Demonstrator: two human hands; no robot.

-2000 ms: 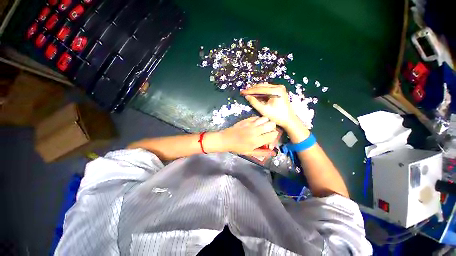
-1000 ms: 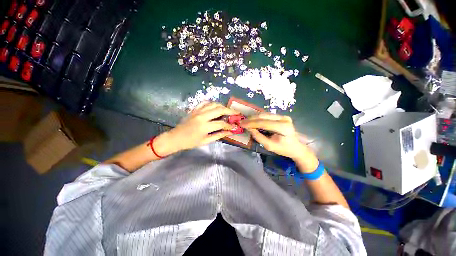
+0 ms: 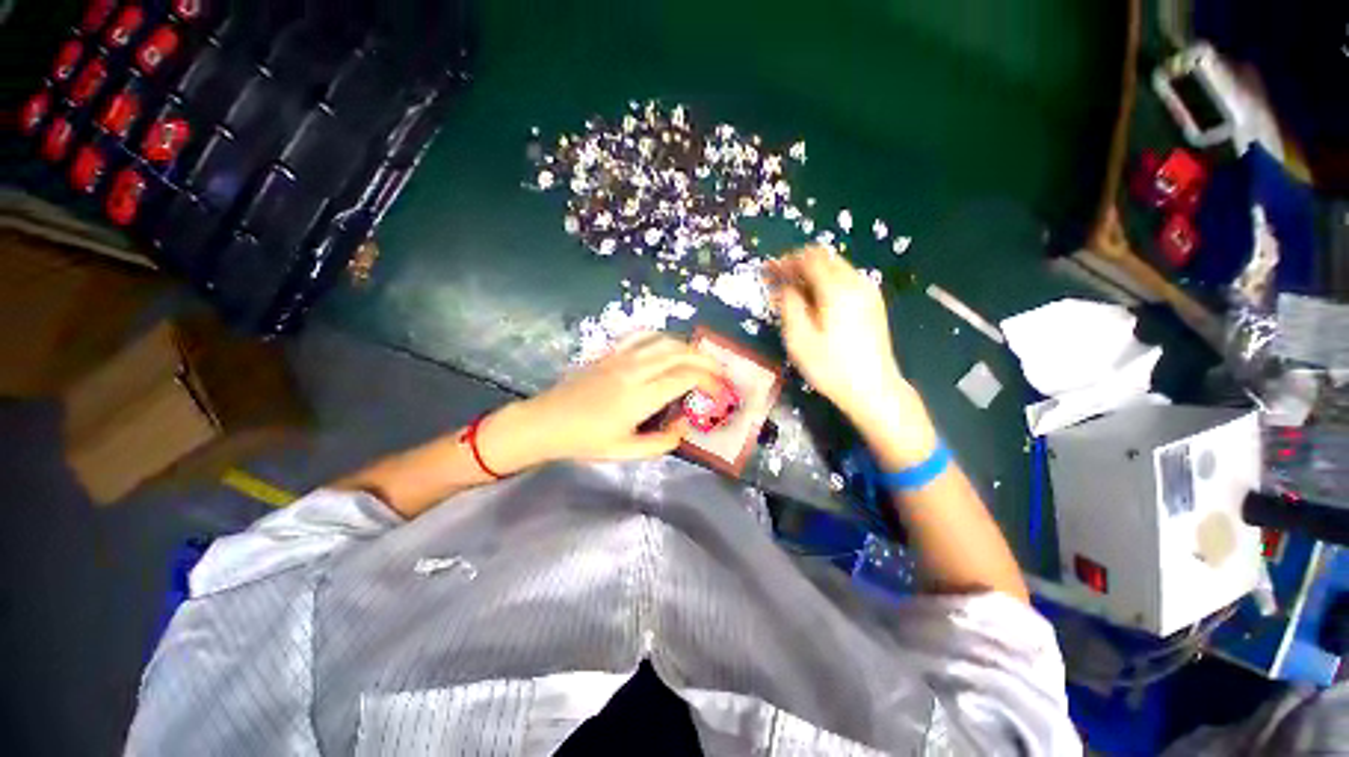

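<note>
My left hand holds a red device housing between its fingertips, over the work fixture, a flat square block with an orange-brown rim and pale centre. My right hand is beyond and right of the fixture, over the near right side of the piles. Its fingers are blurred and bent; whether they hold anything cannot be told. Small loose components lie in a wide dark and silver-white pile. Small white pieces lie nearer, partly hidden by my right hand.
A black blister tray with red housings is at left, cartons below it. At right are a pale stick, a square pad, white tissue, a white box and a parts box with red housings.
My right hand was at the housing beside my left hand one second ago; it has moved away to the white pieces. My left hand still holds the housing. The camera view has shifted slightly.
</note>
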